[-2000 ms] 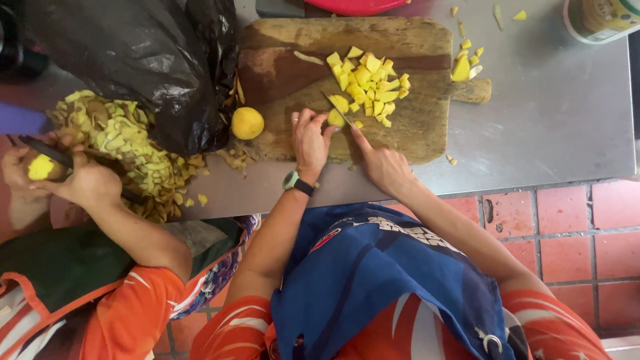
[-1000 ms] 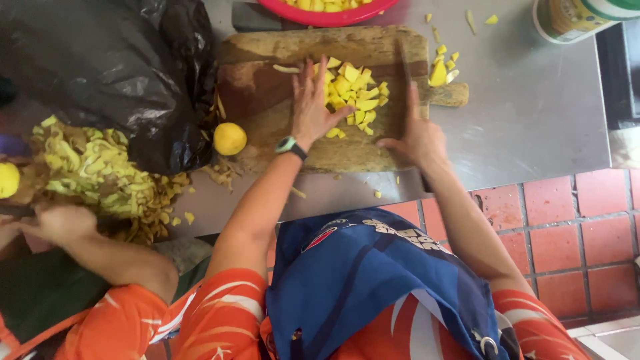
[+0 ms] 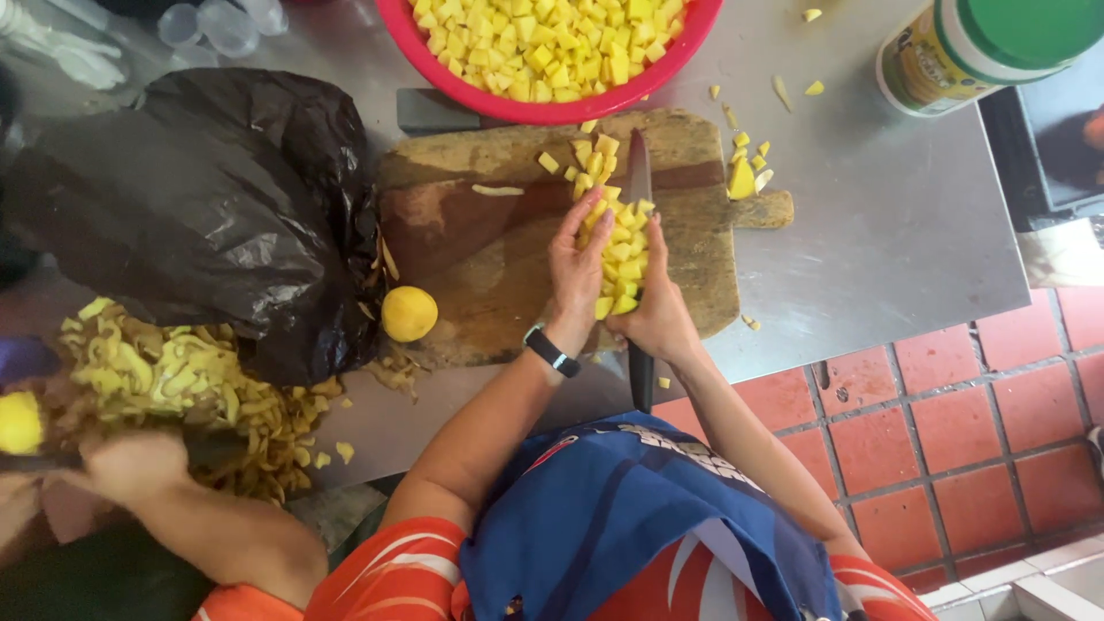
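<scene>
Diced yellow potato (image 3: 623, 250) lies in a long heap on the wooden cutting board (image 3: 483, 285). My left hand (image 3: 580, 267), with a watch on its wrist, presses the heap's left side, fingers apart. On the right side my right hand (image 3: 660, 315) cups the cubes and rests over the kitchen knife (image 3: 640, 172); the blade points away from me and the black handle sticks out below the palm. Whether the fingers close on the handle is hidden. A peeled whole potato (image 3: 410, 314) sits at the board's left edge. Beyond the board stands a red basin (image 3: 707, 26) full of potato cubes.
A black plastic bag (image 3: 198, 207) and a pile of peelings (image 3: 172, 371) lie on the steel table (image 3: 897, 233) at left. A co-worker's hand (image 3: 138, 461) is near another peeled potato (image 3: 19, 423). A green-lidded tub (image 3: 940, 60) stands back right; scraps (image 3: 743, 172) lie by the board's handle.
Two seconds ago the knife was among the pieces in my right hand. My hands have since come together around the cubes, bunching them into a narrow heap. The view now shows more of the basin.
</scene>
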